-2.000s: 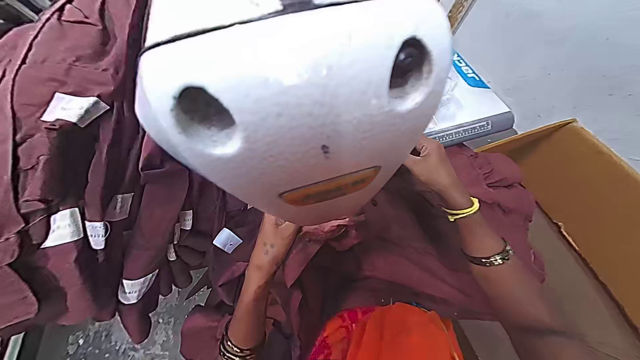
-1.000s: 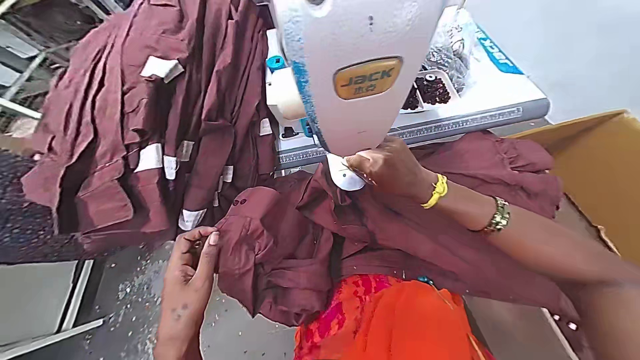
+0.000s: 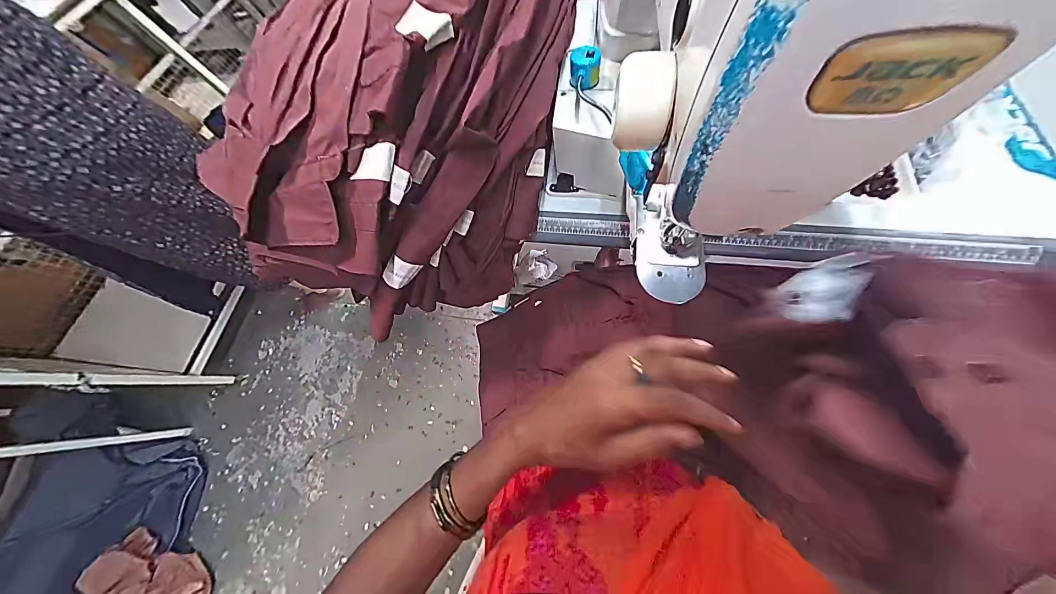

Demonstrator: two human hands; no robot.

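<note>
My left hand (image 3: pixel 639 404), with a ring and bangles, is palm down over a maroon garment (image 3: pixel 536 355), fingers stretched out and slightly apart; nothing shows gripped in it. The garment hangs below the front of a Jack sewing machine (image 3: pixel 767 115) and spreads to the right, where it is motion-blurred. A rounded metal work plate (image 3: pixel 672 276) of the machine sits just above the cloth. A white tag (image 3: pixel 821 289) on the blurred cloth lies right of the plate. My right hand cannot be made out in the blur.
A pile of maroon garments (image 3: pixel 412 165) with white tags hangs left of the machine. A measuring scale (image 3: pixel 891 247) runs along the table's front edge. Dark speckled fabric (image 3: pixel 107 148) is at far left. Scraps litter the floor (image 3: pixel 305 412); blue-grey cloth (image 3: pixel 99 511) lies lower left.
My left hand has moved right, from the garment's cuff to above the cloth near my lap. My right hand, earlier at the work plate, no longer shows clearly. The garment has shifted right.
</note>
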